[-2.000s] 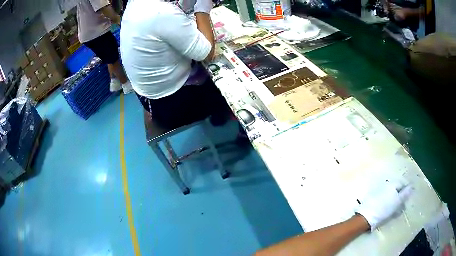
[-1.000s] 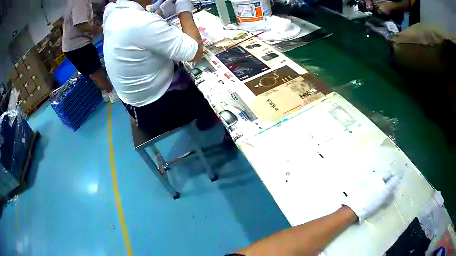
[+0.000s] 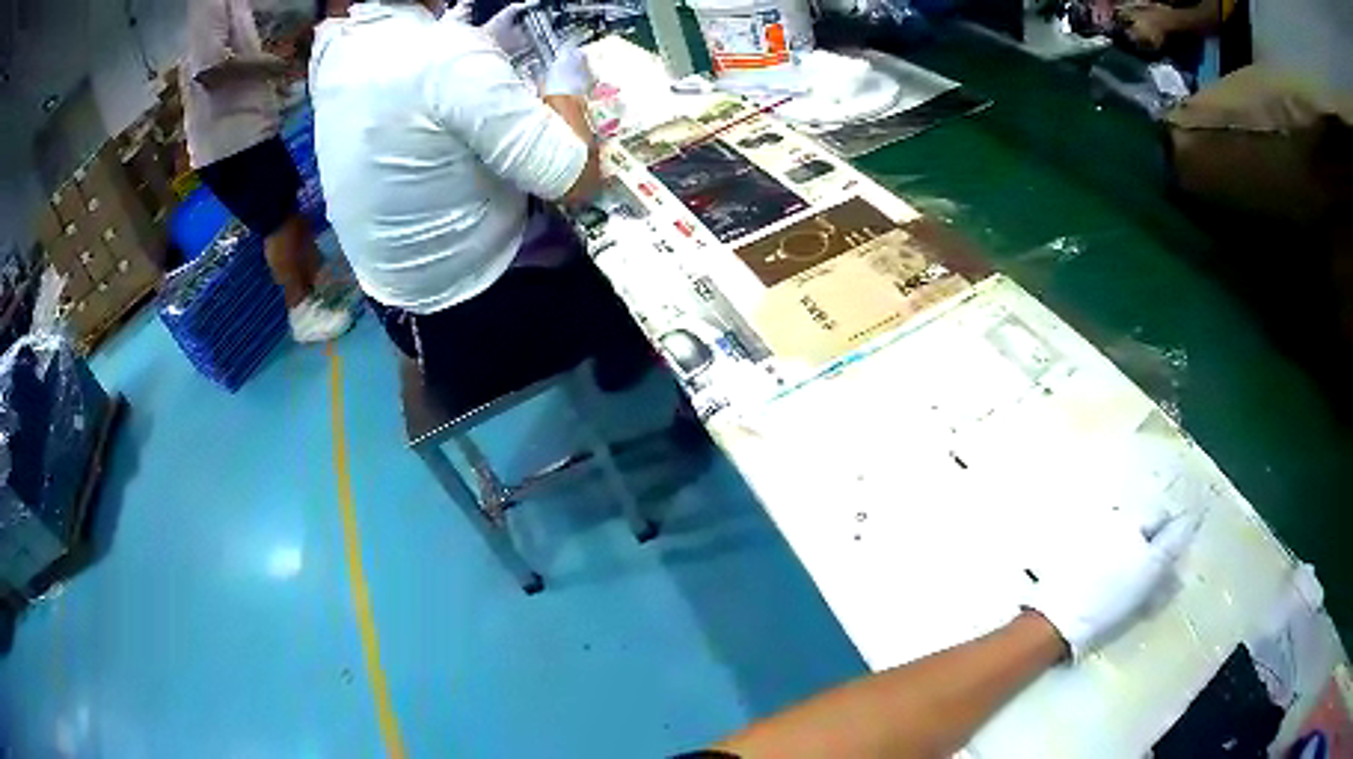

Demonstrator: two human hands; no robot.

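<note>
My left hand [image 3: 1116, 590], in a white glove, reaches in from the bottom edge and rests on the white bench covering [image 3: 905, 475] at the lower right. Its fingers point right, look somewhat apart and blend into the bright surface; no held thing shows. My right hand is out of the picture. A black cloth [image 3: 1224, 712] lies on the bench at the bottom right, cut off by the edge.
A person in a white top [image 3: 430, 163] sits on a metal-legged stool [image 3: 497, 408] beside the bench. A bucket [image 3: 749, 42] stands at the far end. A green surface [image 3: 1024, 193] runs behind. Stacked blue trays [image 3: 230, 319] and another person [image 3: 238, 111] are at the left.
The view has shifted a little, so the bench and stool stand further left than two seconds ago. My left hand stays on the bench. The seated person's hands have moved slightly.
</note>
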